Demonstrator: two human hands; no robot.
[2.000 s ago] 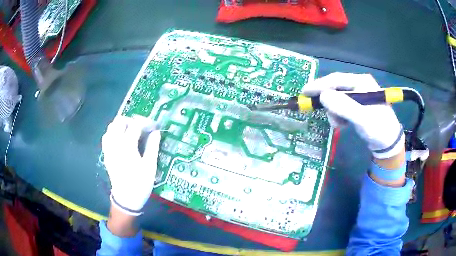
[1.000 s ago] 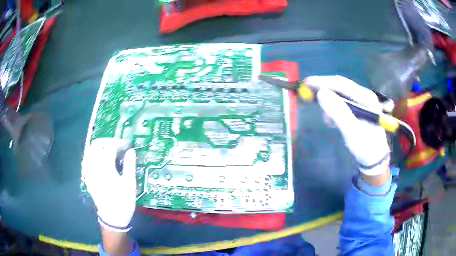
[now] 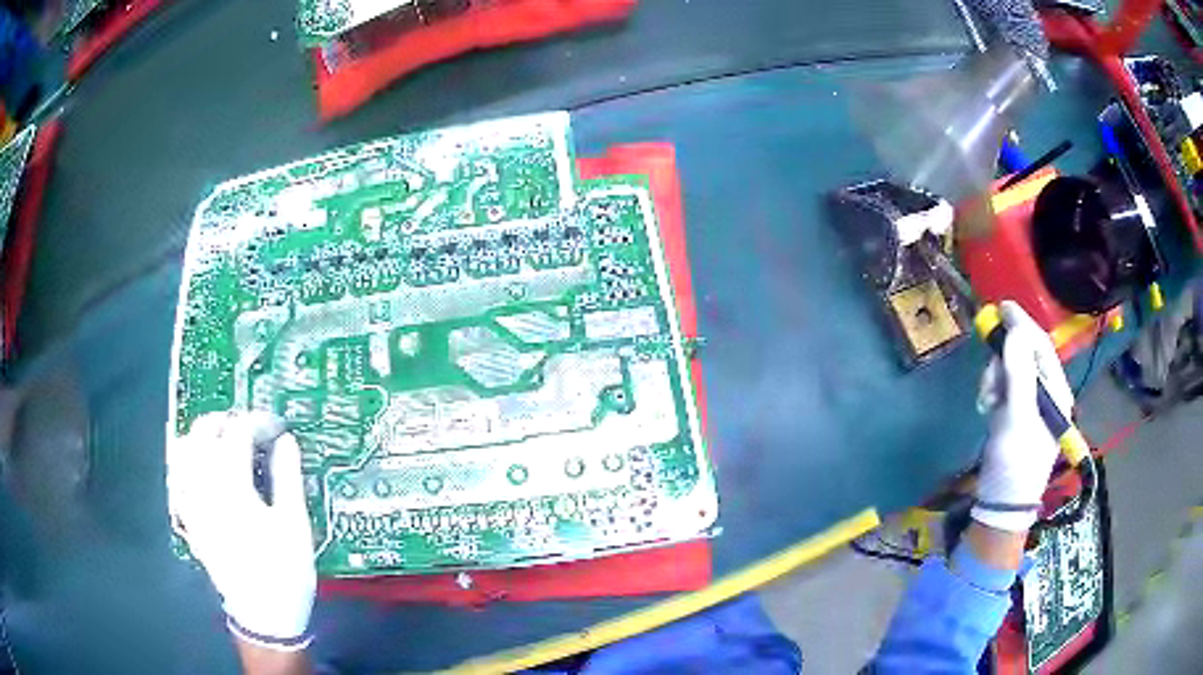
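A large green printed circuit board (image 3: 435, 356) lies solder side up on a red carrier pallet (image 3: 644, 560). My gloved left hand (image 3: 244, 514) rests over its lower left corner, fingers curled; a solder wire cannot be made out in it. My gloved right hand (image 3: 1022, 422) is off the board to the right and grips the soldering iron (image 3: 1057, 408), black with yellow bands. The iron's front end points up-left to the iron stand (image 3: 881, 218), beside the brass-coloured tip cleaner tray (image 3: 924, 318). The tip itself is hard to tell from the stand.
A black round spool (image 3: 1092, 245) sits in a red-orange holder behind the stand. A clear fume hood (image 3: 970, 125) hangs at upper right. Another red pallet (image 3: 462, 50) with a board is at the top. Yellow tape (image 3: 686, 604) edges the near side. Another board (image 3: 1063, 587) is at lower right.
My right hand has moved the iron away from the board, right and down to the stand. The view has turned right, so the board appears further left. My left hand stays at the board's lower left.
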